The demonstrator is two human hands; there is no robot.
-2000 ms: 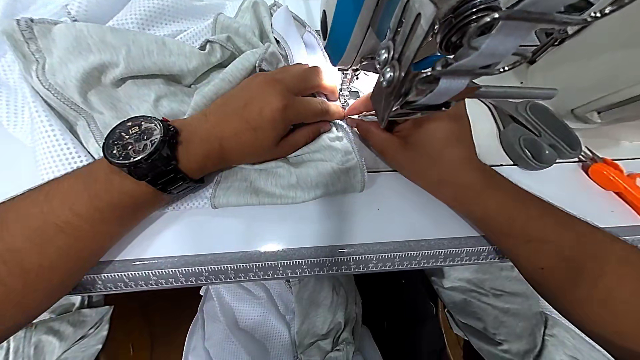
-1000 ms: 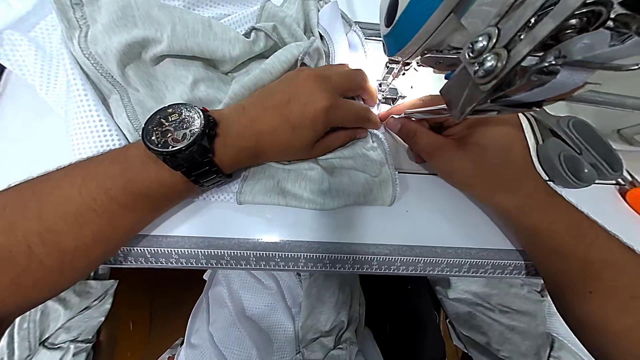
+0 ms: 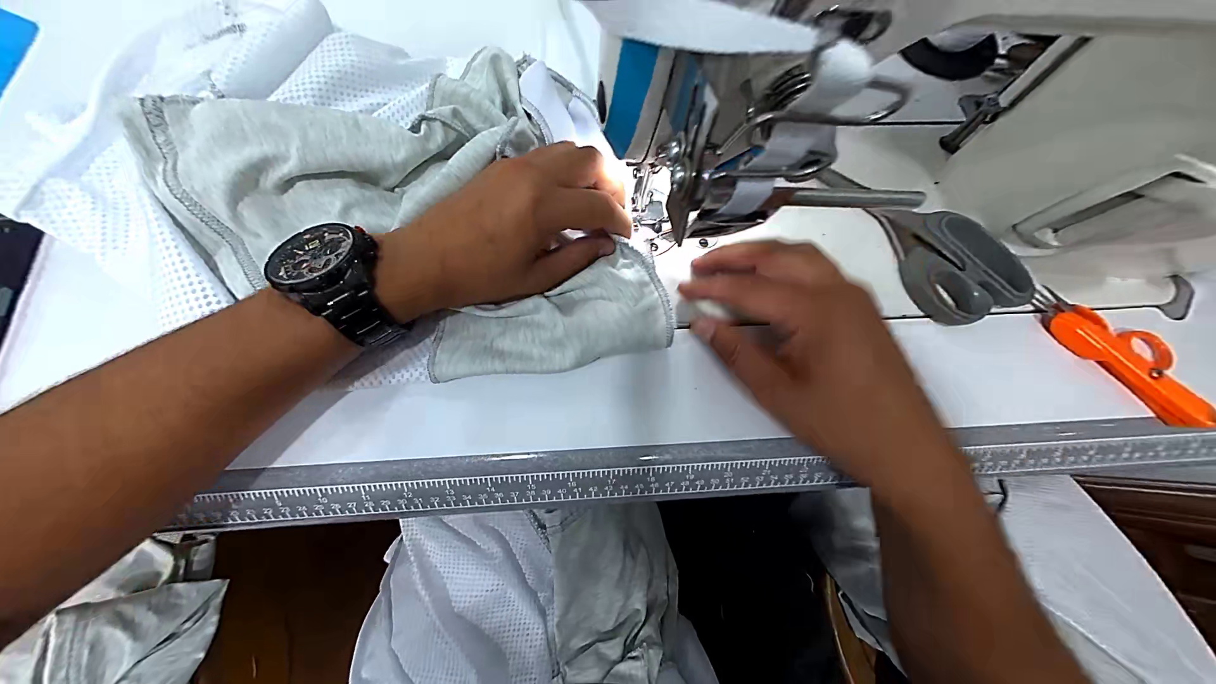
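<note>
My left hand (image 3: 522,228), with a black watch (image 3: 323,271) on its wrist, presses the light grey knit fabric (image 3: 560,328) beside the sewing machine's presser foot (image 3: 651,204). Its fingertips are bent at the fabric edge, close to the lit needle area. White mesh fabric (image 3: 180,275) is joined to the grey piece along overlocked seams. My right hand (image 3: 798,332) is off the fabric, to the right of its edge, blurred, with thumb and fingers curled towards each other. Something small and pale shows between them, too blurred to name.
Grey-handled scissors (image 3: 959,266) and orange-handled thread snips (image 3: 1126,361) lie right of the machine. A metal folder attachment with white tape (image 3: 746,195) hangs by the needle. A ruler strip (image 3: 589,484) runs along the table's front edge. More mesh and grey fabric (image 3: 532,589) hangs below.
My right hand has drawn back from the presser foot, towards the front right, away from my left hand. My left hand stays on the grey fabric by the needle.
</note>
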